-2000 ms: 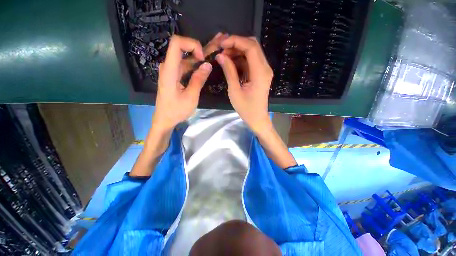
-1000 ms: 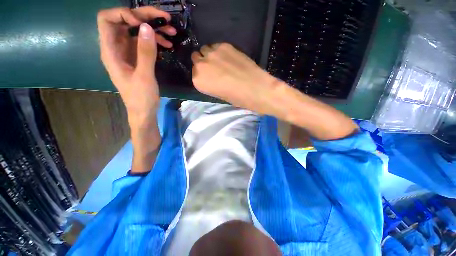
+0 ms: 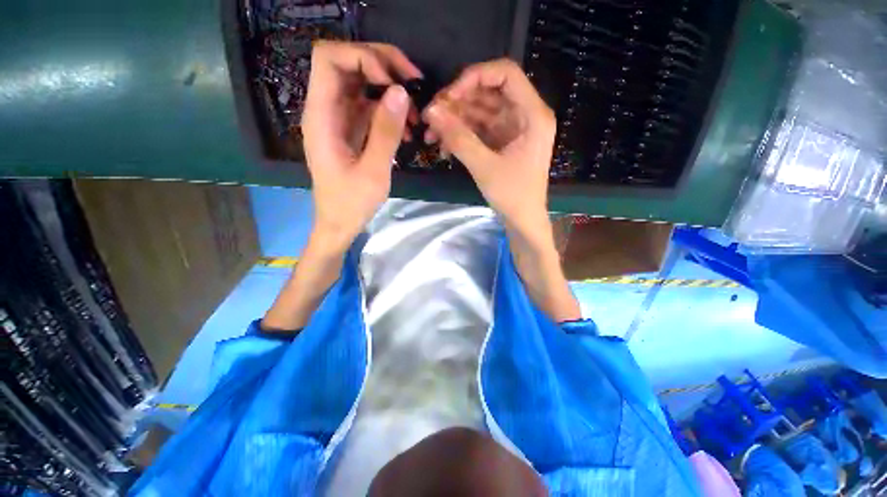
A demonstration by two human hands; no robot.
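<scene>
My left hand (image 3: pixel 352 136) is over the near middle of the black partitioned tray (image 3: pixel 428 29), its thumb and fingers curled round a dark part of which little shows. My right hand (image 3: pixel 496 126) is just to its right, fingertips pinched close to the left ones on something tiny and gold-coloured (image 3: pixel 445 101). Jumbled black plastic parts (image 3: pixel 282 68) lie in the tray's left section. Small gold-coloured bits (image 3: pixel 424 157) lie below the hands at the tray's near edge. Rows of dark pieces with bright points (image 3: pixel 613 87) fill the right section.
The tray lies on a green surface (image 3: pixel 117 97). Clear plastic trays (image 3: pixel 812 165) stand at the right. A brown cardboard box (image 3: pixel 160 252) and black strips in plastic wrap (image 3: pixel 58 330) are at the lower left. Blue stools (image 3: pixel 739 413) are on the floor at the lower right.
A second ago my hands were apart, the left over the jumbled parts and the right near the tray's middle. Now both are together, fingertips facing each other over the near middle.
</scene>
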